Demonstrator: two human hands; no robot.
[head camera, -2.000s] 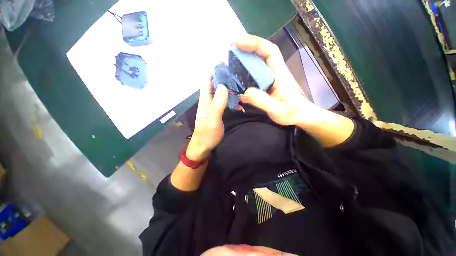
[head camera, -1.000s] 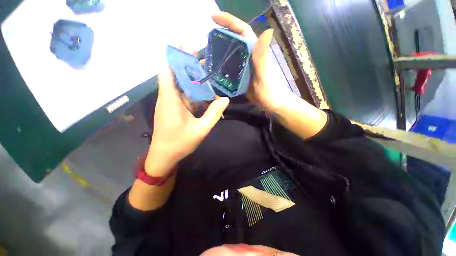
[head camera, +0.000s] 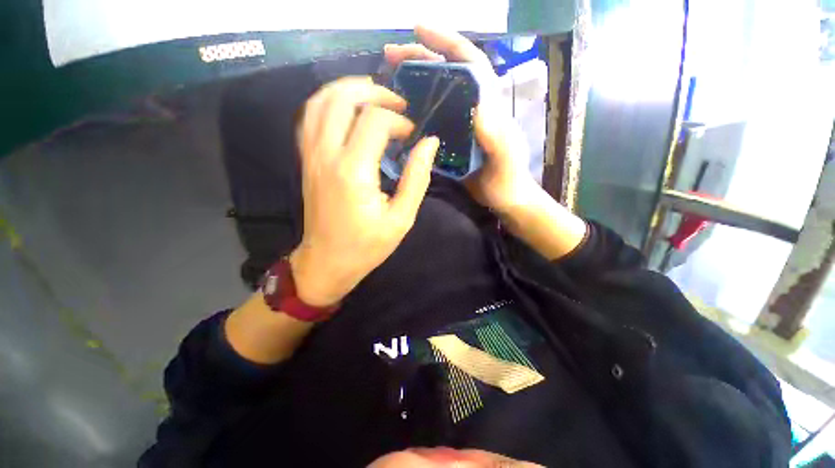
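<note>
My right hand (head camera: 494, 146) holds a blue-grey housing shell (head camera: 473, 157) from its right side, fingers behind its top edge. The housing's open face is towards me. Inside it lies a green circuit board with a dark square (head camera: 455, 123) over most of it. A thin dark wire (head camera: 443, 91) runs slantwise across the square. My left hand (head camera: 357, 183), with a red wristband, is over the housing's left part. Its thumb and fingertips are close to the board, slightly apart. Whether they pinch the wire cannot be told. The back cover is not visible.
The white work sheet (head camera: 275, 16) on the green bench top (head camera: 165, 69) is at the top edge. Right of my hands are a worn metal edge (head camera: 565, 128) and a metal frame (head camera: 732, 215) with a red object (head camera: 688, 227). Grey floor (head camera: 82, 247) is at the left.
The view has turned, leaving the loose parts on the sheet out of view. The cover in my left hand is no longer visible. My left fingers have moved over the open housing.
</note>
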